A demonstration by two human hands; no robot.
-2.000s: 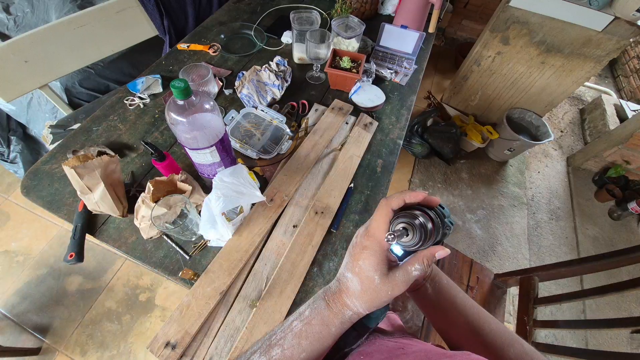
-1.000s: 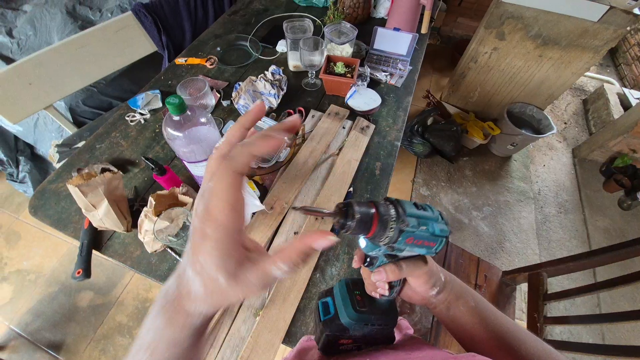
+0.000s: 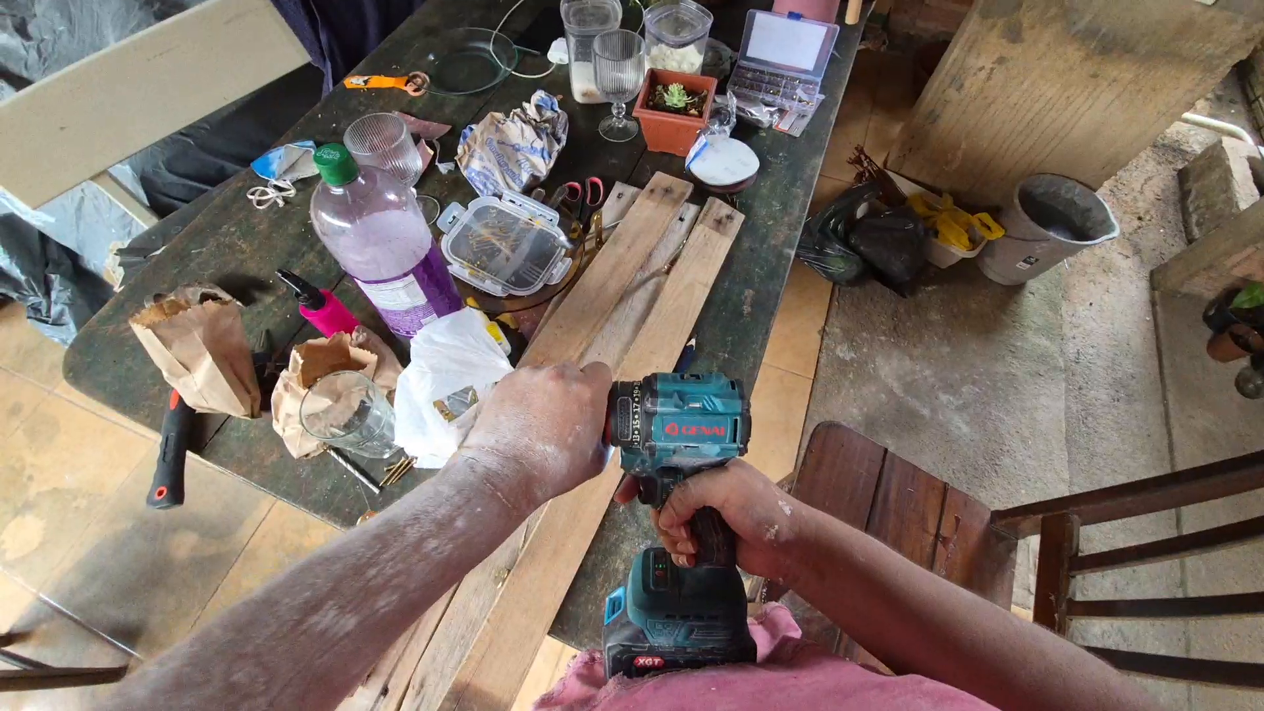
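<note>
My right hand (image 3: 726,513) grips the handle of a teal and black cordless drill (image 3: 686,420), which lies level above the table's near edge, its battery low by the pink clothing. Wrapped round the front of the drill is my left hand (image 3: 543,425), dusted with pale powder; it hides the chuck and any bit. Beneath both hands, several weathered wooden slats (image 3: 612,267) lie side by side lengthwise on the dark table. Left of my left hand are a white plastic bag (image 3: 449,375), a clear glass (image 3: 348,415) and some drill bits (image 3: 354,470).
On the dark wooden table (image 3: 790,217) stand a green-capped bottle (image 3: 380,237), a clip-lid container (image 3: 506,244), paper bags (image 3: 197,351), a potted succulent (image 3: 674,109) and a stemmed glass (image 3: 620,84). A hammer-like tool's handle (image 3: 173,454) overhangs the left edge. A wooden chair (image 3: 889,504) is at right.
My left hand, open and raised beside the drill a second ago, is now closed round its front. The bit that showed then is hidden. The drill stays in my right hand.
</note>
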